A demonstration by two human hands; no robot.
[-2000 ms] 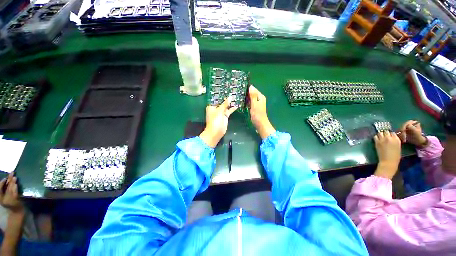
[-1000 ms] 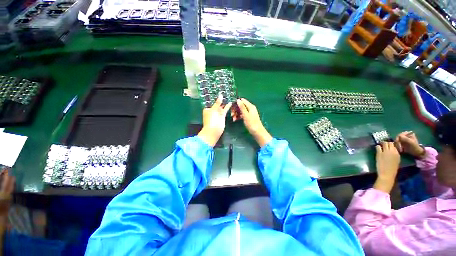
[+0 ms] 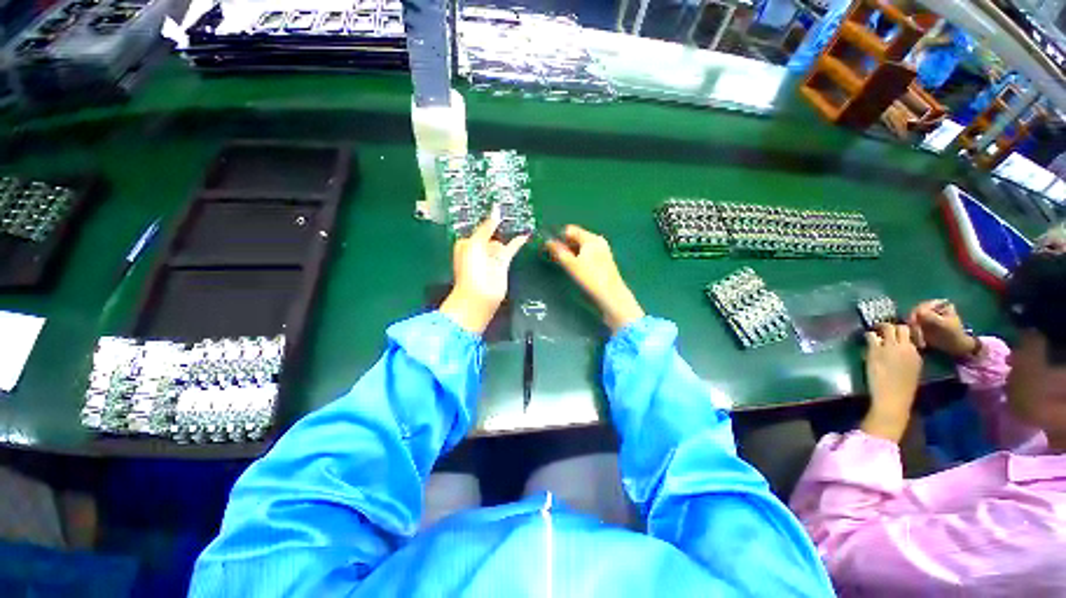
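Note:
My left hand (image 3: 478, 276) holds a green and silver PCB panel (image 3: 487, 193) by its lower edge, raised in front of the wrapped post. My right hand (image 3: 586, 266) is just right of the panel, apart from it, with thumb and fingers pinched on what looks like thin dark tweezers (image 3: 545, 237), pointing at the panel's lower right corner. Below, a small pale piece (image 3: 534, 310) lies on the bench. A dark pen-like tool (image 3: 528, 369) lies near the bench edge.
At left are a black compartment tray (image 3: 232, 233) and whitish panels (image 3: 185, 387) over its near end. At right are long rows of panels (image 3: 768, 228), a loose panel (image 3: 748, 307) and clear film (image 3: 825, 315). A pink-sleeved neighbour (image 3: 894, 374) works there. A grey post (image 3: 430, 64) stands ahead.
The panel and my left hand have moved a little left. My right hand has drawn away from the panel. A small pale piece now shows on the bench below.

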